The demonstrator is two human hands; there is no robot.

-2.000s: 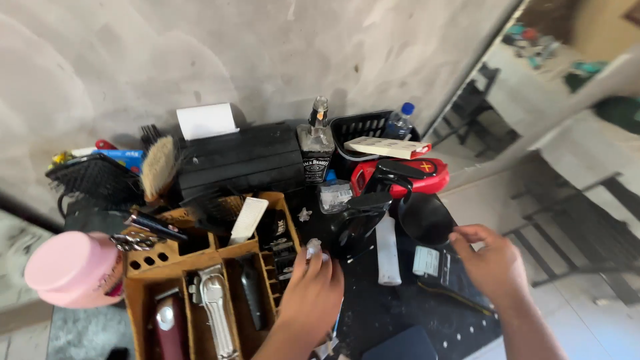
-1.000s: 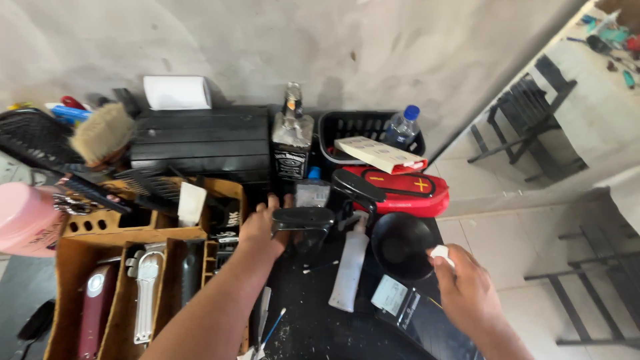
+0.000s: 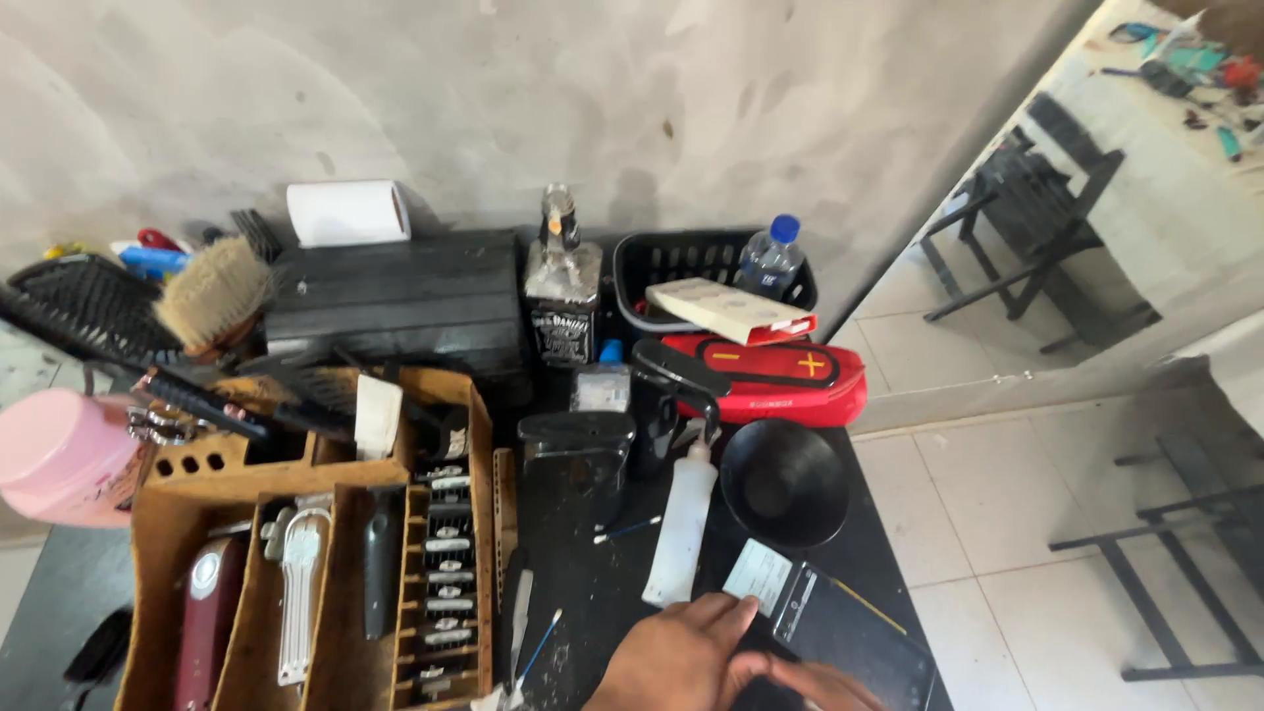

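Observation:
My left hand [image 3: 681, 652] is low in the view, its fingertips at the edge of a small pale packet [image 3: 758, 568]. Beside it my right hand [image 3: 815, 681] is cut off by the bottom edge, its fingers close to the left thumb; whether either holds anything is hidden. A flat black item [image 3: 849, 632] with writing lies right of the packet. Above the left hand lies a translucent squeeze bottle [image 3: 681, 528], with a black bowl [image 3: 785, 484] to its right. Cotton swabs [image 3: 540, 647] lie on the black table to the left.
A wooden organizer [image 3: 484, 553] holds hair clippers [image 3: 207, 612] and guard combs [image 3: 449, 583]. Behind stand a glass bottle [image 3: 563, 296], a black basket [image 3: 642, 286] and a red speaker [image 3: 790, 385]. A pink jar [image 3: 69, 459] is at left, a neck brush [image 3: 212, 296] beyond it.
My left hand has come away from beside the organizer, towards the packet. My right hand has moved down and left from the bowl; the white thing it held is out of sight.

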